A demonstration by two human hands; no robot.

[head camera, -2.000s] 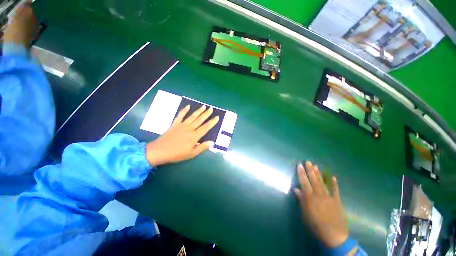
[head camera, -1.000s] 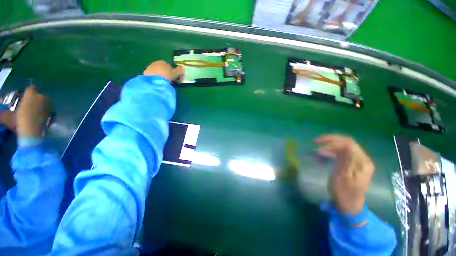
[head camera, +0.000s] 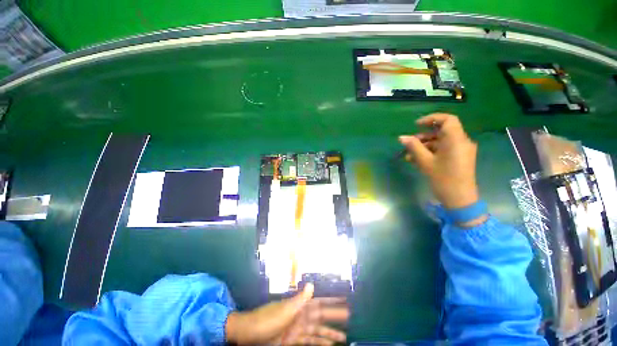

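Observation:
An open tablet unit lies upright in front of me, its board at the far end and an orange ribbon cable down its bright silvery inside. My left hand is at its near edge, thumb on the rim and fingers blurred beside it. My right hand is raised to the right of the unit, fingers curled together; a small dark tip shows by them, but I cannot tell what it is. A white release sheet with a black block lies left of the unit.
A wide black strip sheet lies further left. Two more tablet units lie along the back. Yellow film is between unit and right hand. Stacked parts and crinkled film are at right. A blue sleeve shows far left.
My left hand has brought a tablet unit from the back row to in front of me and turned it upright. My right hand has moved up, fingers curled. The view has turned.

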